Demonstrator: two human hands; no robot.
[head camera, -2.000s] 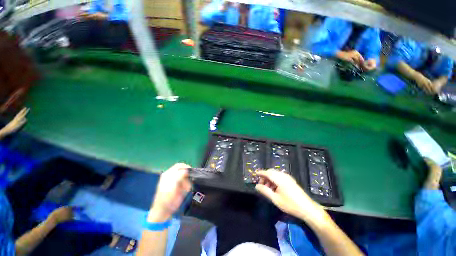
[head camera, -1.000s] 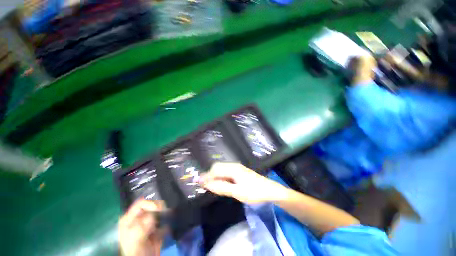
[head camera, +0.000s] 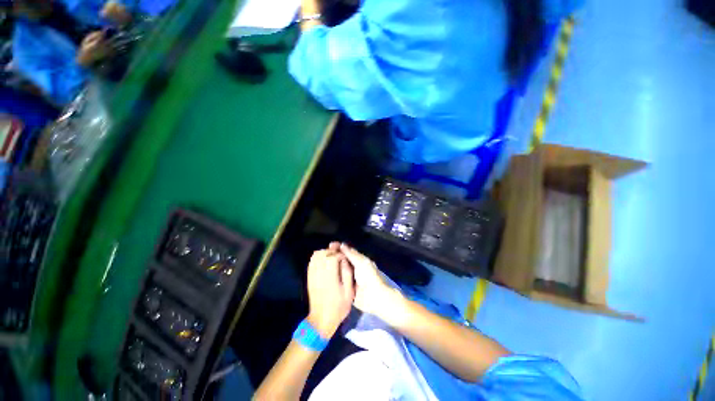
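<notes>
My left hand (head camera: 328, 288), with the blue wristband, and my right hand (head camera: 372, 283) are together in front of my lap, off the bench edge. Their fingers touch at the tips. Whether anything is pinched between them is too small to tell. The black foam tray (head camera: 244, 270) lies on the green bench at the left, with phone housings (head camera: 174, 313) in its slots, showing small white and orange spots. A second black tray (head camera: 427, 227) with housings in its slots is below the bench edge, beyond my hands.
An open cardboard carton (head camera: 597, 227) stands at the right on the blue floor (head camera: 666, 157). A person in a blue smock (head camera: 392, 59) sits beyond the bench edge (head camera: 317, 153). A thin pale strip (head camera: 109, 266) and a dark object (head camera: 243, 64) lie on the bench.
The view has turned to the right, so the bench tray now sits at the left. Both hands have left that tray and come together. The second tray and the carton now show fully.
</notes>
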